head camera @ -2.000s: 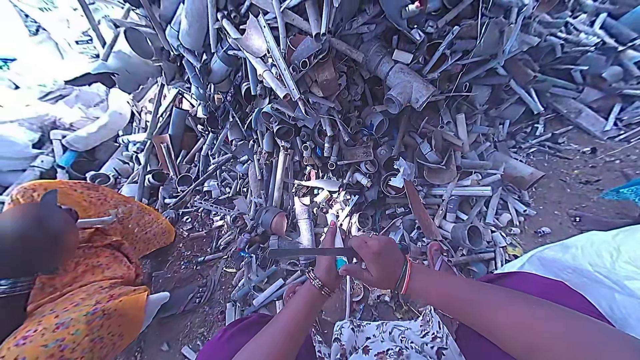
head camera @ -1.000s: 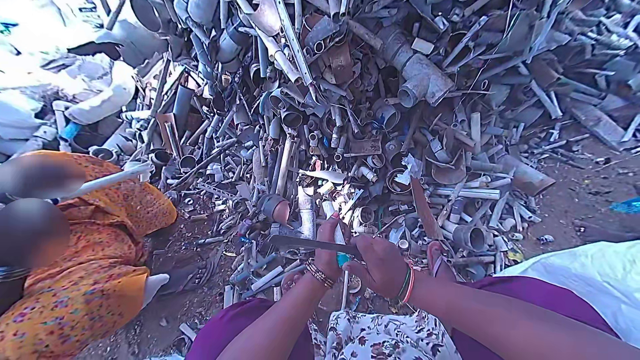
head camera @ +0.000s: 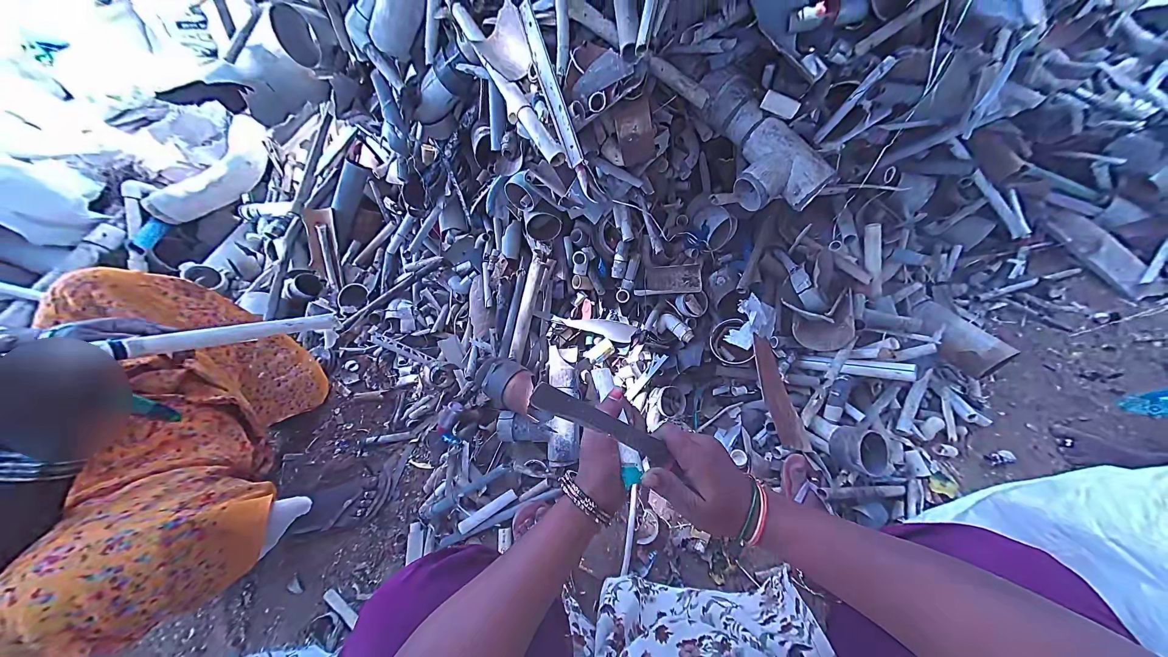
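My left hand [head camera: 602, 461], with bracelets at its wrist, is closed around a thin white plastic pipe [head camera: 630, 525] with a teal-green part near its middle. My right hand [head camera: 707, 479] grips a dark flat blade [head camera: 593, 418], whose broad end points up and left across the fingers of my left hand. Where the blade meets the pipe, my fingers hide it. Just beyond the blade's end lies a short grey pipe piece [head camera: 504, 383]. Past my hands, a white curved plastic piece [head camera: 598, 327] rests on the scrap.
A large heap of scrap plastic pipes and fittings [head camera: 639, 219] rises ahead. At the left sits a person in orange patterned cloth [head camera: 192, 484], with a long white pipe [head camera: 224, 336] beside them. White sheeting [head camera: 1077, 520] lies at the right, near bare ground [head camera: 1040, 411].
The dark blade has turned from nearly level to slanting up and left, and my right hand has tilted with it. At the left, the other person's white pipe now reaches farther right.
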